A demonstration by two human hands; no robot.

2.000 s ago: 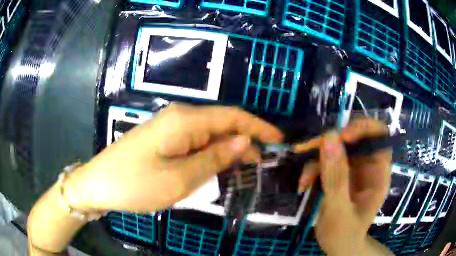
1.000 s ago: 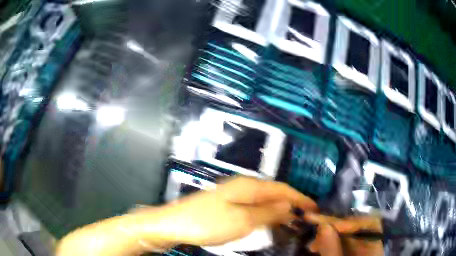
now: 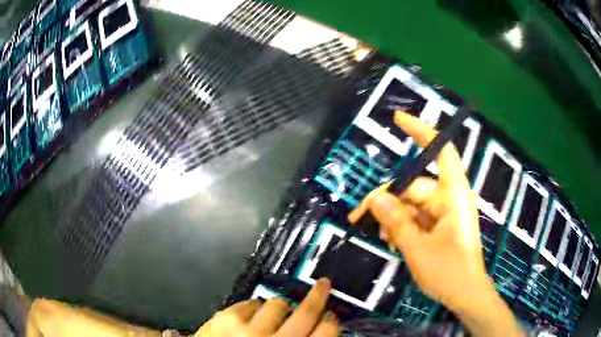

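Observation:
A phone housing with a white border point(image 3: 384, 287) around a dark window lies in the black tray at lower middle. My right hand point(image 3: 431, 224) holds a long thin black tool point(image 3: 428, 158), slanting down left, its thin tip over the window near the border's upper left. My left hand point(image 3: 277, 319) is cut off by the bottom edge. Its index fingertip touches or hovers at the border's lower edge; its fingers are apart with nothing seen in them. Whether the tool tip carries a small piece cannot be told.
More teal-and-white housings point(image 3: 502, 184) lie in the tray at right. Another tray of housings point(image 3: 84, 52) is at upper left. A sheet with rows of dark slots point(image 3: 198, 112) lies on the grey-green mat point(image 3: 244, 224). A green belt point(image 3: 422, 39) edged in white runs behind.
The view has swung left, over the mat and slotted sheet. My hands, close together before, are apart: the right is over the housing with the tool, the left low at its edge.

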